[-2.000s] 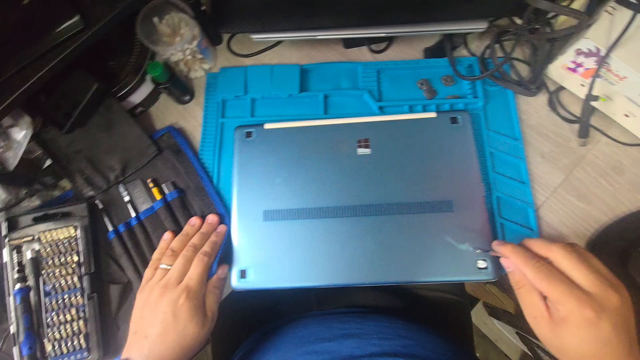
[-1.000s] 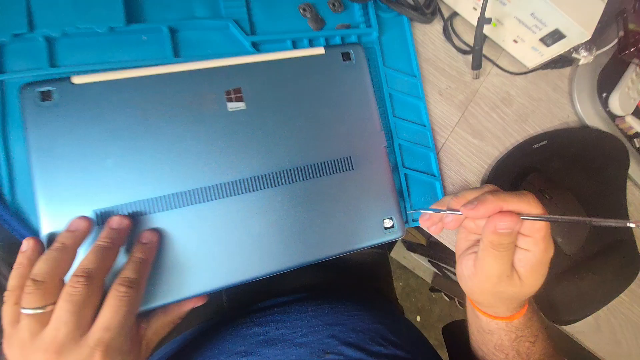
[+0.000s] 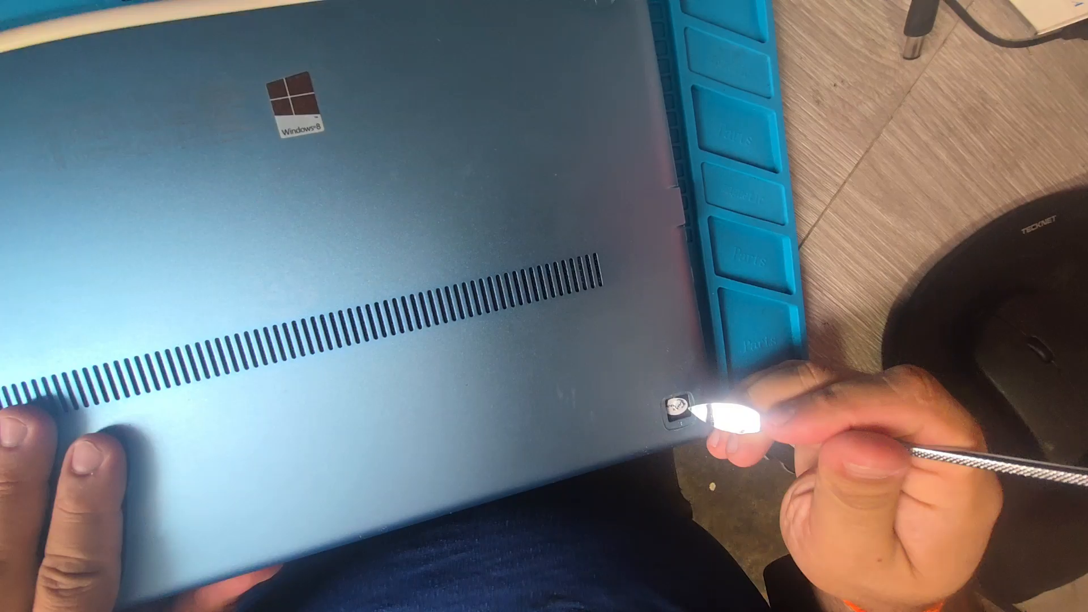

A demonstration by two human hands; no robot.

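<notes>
A blue laptop [image 3: 382, 212] lies bottom side up, with a long vent grille and a Windows sticker [image 3: 295, 104]. My right hand [image 3: 884, 476] pinches a thin metal tool with a knurled shaft [image 3: 1003, 464]. Its bright, glaring tip [image 3: 727, 416] is at the square recess [image 3: 677, 408] in the laptop's near right corner, where a pale round piece shows; whether they touch I cannot tell. My left hand [image 3: 64, 510] rests on the laptop at the lower left, fingers spread near the grille, partly out of view.
Under the laptop is a blue silicone work mat [image 3: 786, 255] with moulded compartments along its right side. A black mouse pad [image 3: 943, 280] with a dark mouse [image 3: 1020, 340] lies on the wood-look surface at the right. A cable [image 3: 986, 30] runs across the upper right.
The tool in my right hand has moved from beside the laptop's right edge to the corner recess. My left hand stays on the laptop. The view is much closer now.
</notes>
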